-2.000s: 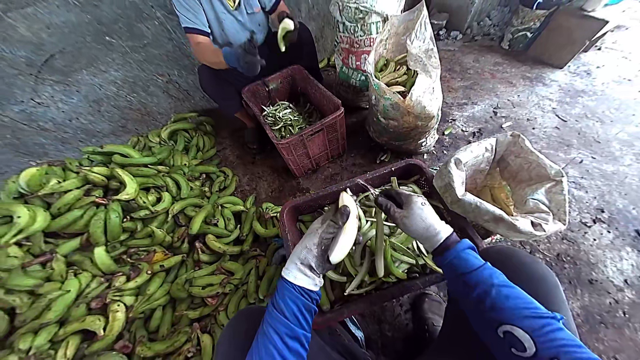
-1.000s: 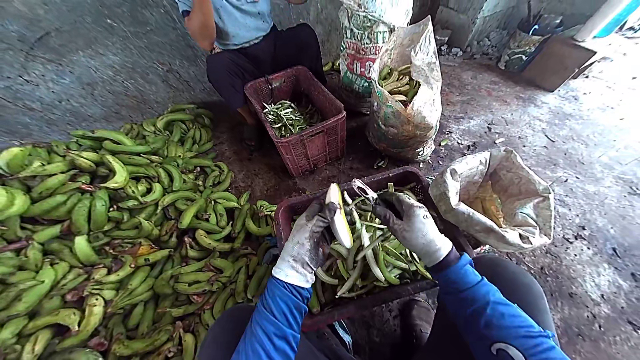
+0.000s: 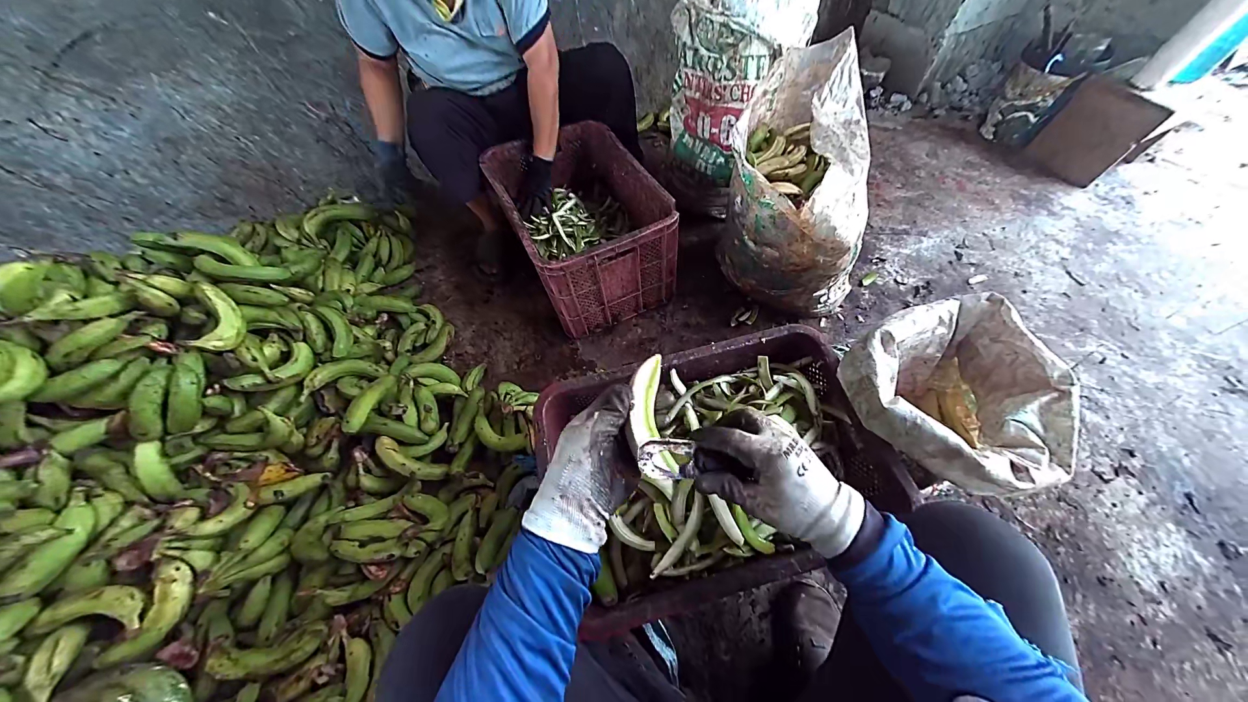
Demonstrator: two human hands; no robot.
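My left hand (image 3: 591, 470), in a white and dark coated glove, grips a partly peeled green plantain (image 3: 645, 414) held upright. A small metal peeler (image 3: 665, 458) is in my gloved right hand (image 3: 765, 473), its blade against the lower part of the plantain. Both hands are above a dark red plastic crate (image 3: 702, 587) that holds many strips of green peel (image 3: 685, 534). My fingertips on the far side of the plantain are hidden.
Unpeeled plantains (image 3: 370, 439) lie heaped at left. A woven sack (image 3: 975, 390) stands open beside my crate. Beyond it are a sack of plantains (image 3: 795, 224) and a printed sack (image 3: 726, 88). A person (image 3: 468, 58) sits behind another red crate (image 3: 609, 263) of peels.
The peeler in my right hand is now against the plantain; one second ago it was near the upper part. The other person's hand has come down into the far crate.
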